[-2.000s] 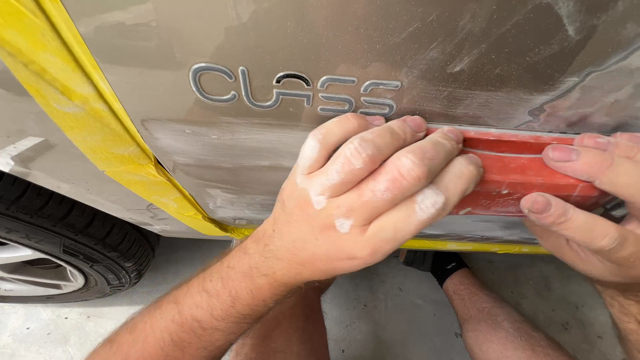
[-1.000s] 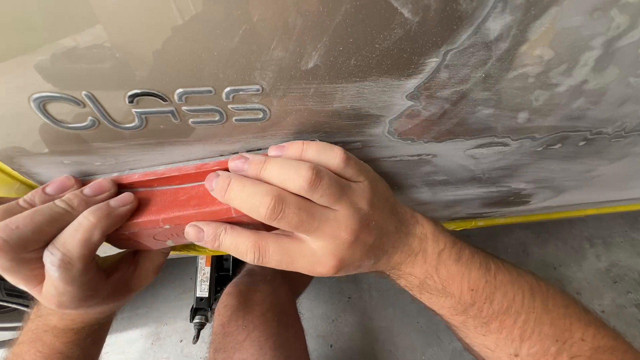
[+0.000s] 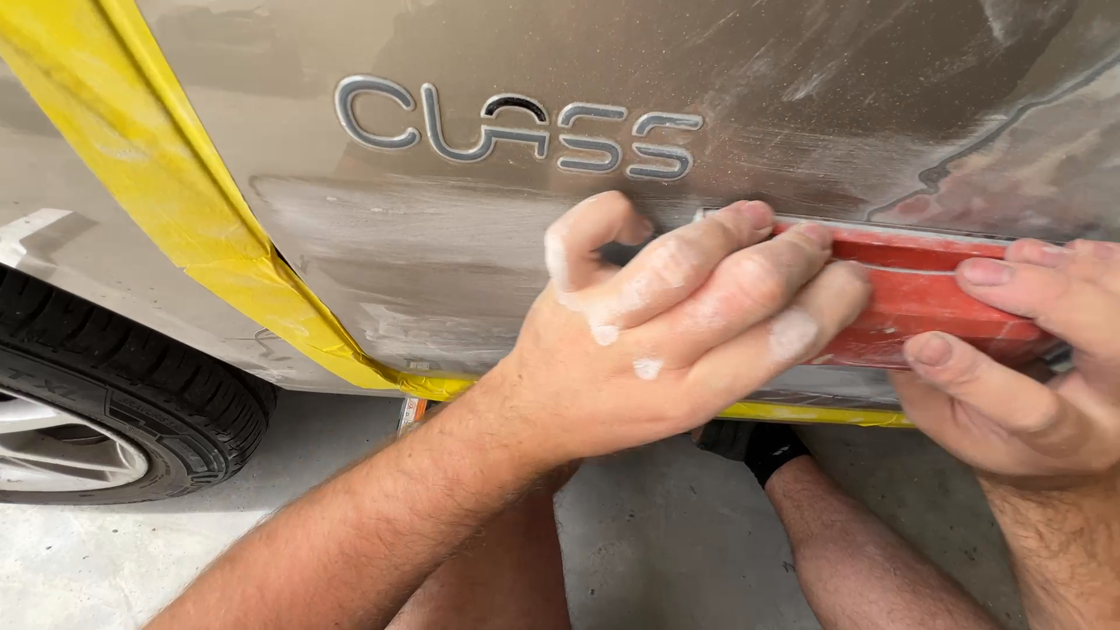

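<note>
A red sanding block [image 3: 919,306] lies flat against the lower part of a car's bronze-brown door panel [image 3: 542,35]. My left hand [image 3: 674,332], dusted with white powder, grips the block's left end with its fingertips along the top edge; one finger is curled apart against the panel. At the block's right end is my right hand [image 3: 1032,350], fingers on the face and thumb side lower down. A sanded, whitish patch [image 3: 394,262] stretches to the left of the block, under a raised metallic badge [image 3: 516,131].
Yellow masking tape [image 3: 140,157] runs down the door's left edge and along its bottom [image 3: 814,413]. A tire with an alloy wheel [image 3: 114,420] stands at the lower left. My legs [image 3: 857,534] are below the door, above a grey concrete floor [image 3: 647,542].
Since one second ago both hands and the block have moved right along the panel, away from below the badge. The view has shifted too. The block stays held between both hands.
</note>
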